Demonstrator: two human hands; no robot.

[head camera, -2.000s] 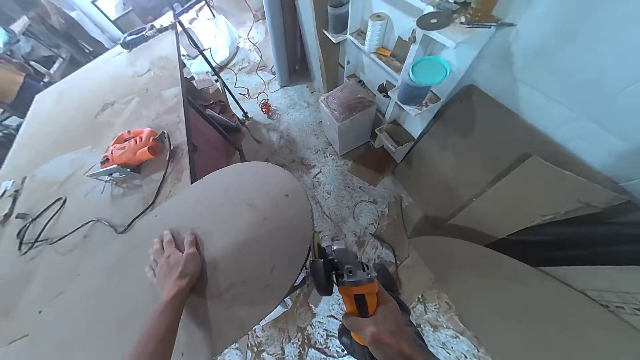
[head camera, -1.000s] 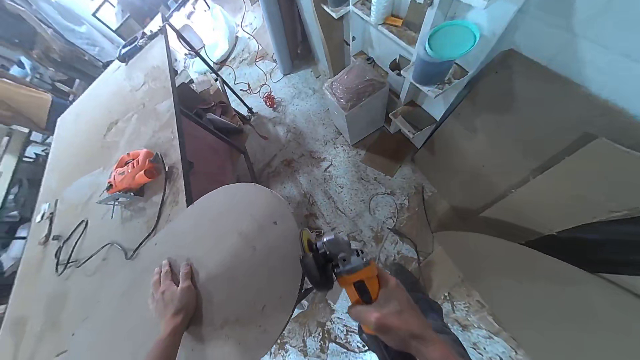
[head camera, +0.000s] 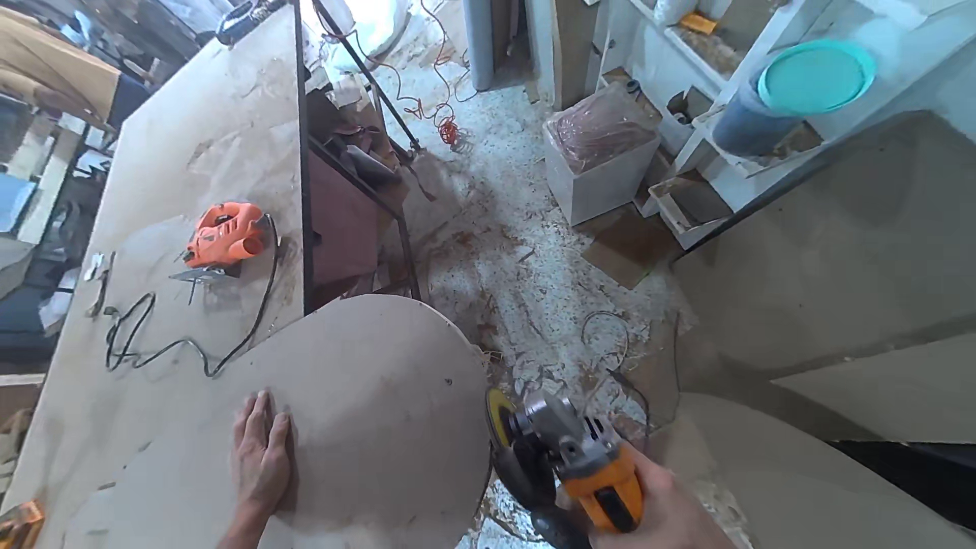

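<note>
My left hand (head camera: 261, 454) rests flat, fingers a little apart, on a rounded sheet board (head camera: 381, 381) that lies on the workbench and overhangs its edge. My right hand (head camera: 656, 503) grips an orange and black angle grinder (head camera: 602, 488). The grinder's yellow-faced disc (head camera: 499, 418) stands upright at the board's curved right edge; whether it touches cannot be told. Its black guard or side handle is partly hidden below. On the bench behind my left hand lies an orange jigsaw (head camera: 229, 235) with a black cord.
Dust and scraps cover the floor (head camera: 503, 267). A white bin (head camera: 602, 175) with a plastic bag stands by shelves holding a teal-lidded container (head camera: 816, 76). Large board sheets (head camera: 839, 244) lean at the right. Black tripod-like legs (head camera: 374, 76) and an orange cord (head camera: 447, 131) are beyond the bench.
The grinder, in my right hand, has moved down along the board's curved edge. My left hand stays on the board. The view has shifted somewhat.
</note>
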